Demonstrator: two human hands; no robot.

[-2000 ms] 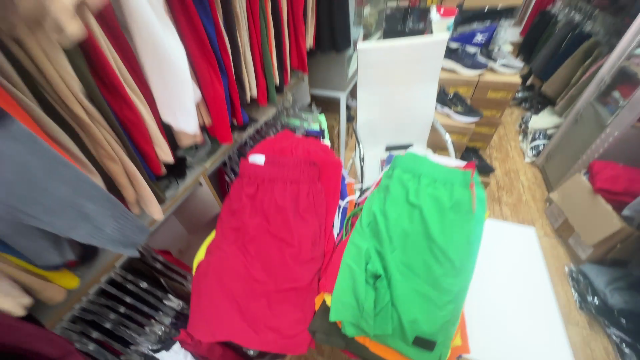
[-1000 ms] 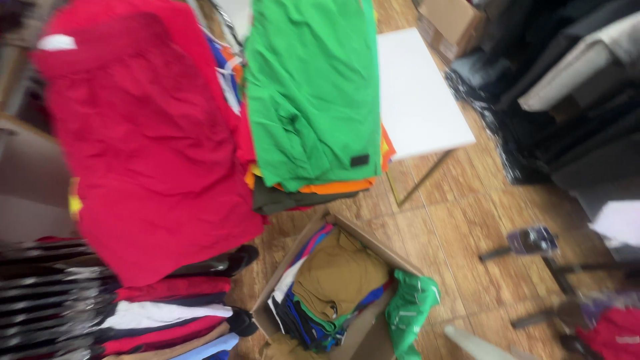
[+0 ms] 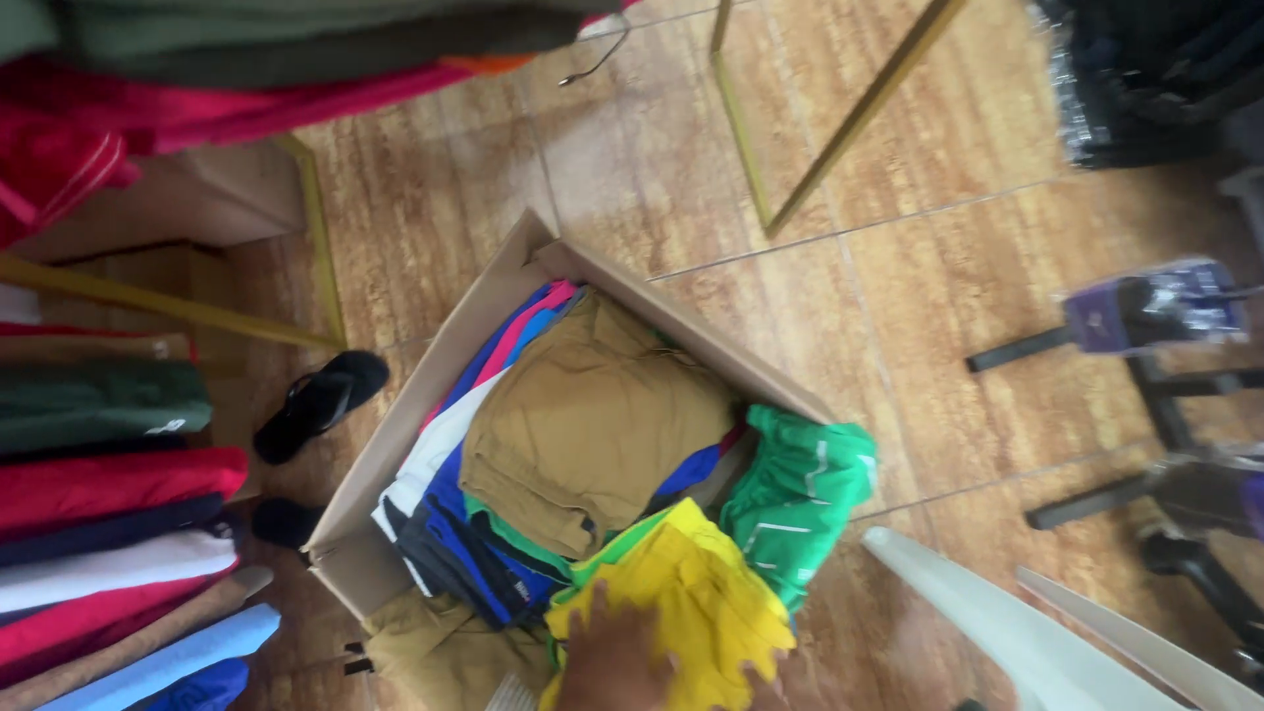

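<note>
An uncovered cardboard box (image 3: 691, 331) holds folded clothes on the floor. Tan folded trousers or shorts (image 3: 592, 415) lie in its middle, over blue, white and pink garments. At the box's near side, my left hand (image 3: 612, 652) rests blurred on a yellow garment (image 3: 701, 612); whether it grips the cloth is unclear. My right hand (image 3: 760, 686) shows only as fingertips at the bottom edge, touching the same yellow cloth. A green garment with white lines (image 3: 805, 504) hangs over the box's right corner. Another tan garment (image 3: 454, 647) lies at the lower left.
Hanging clothes (image 3: 109, 513) line the left side, with black flip-flops (image 3: 321, 405) beside them. Gold metal table legs (image 3: 770, 222) stand beyond the box. White plastic chair legs (image 3: 978, 602) and a black stand (image 3: 1165, 405) are at right, below bagged dark clothes (image 3: 1136, 79).
The view has swung down from the piled red and green shorts to the box. My hands and the yellow garment now show at the box's near side.
</note>
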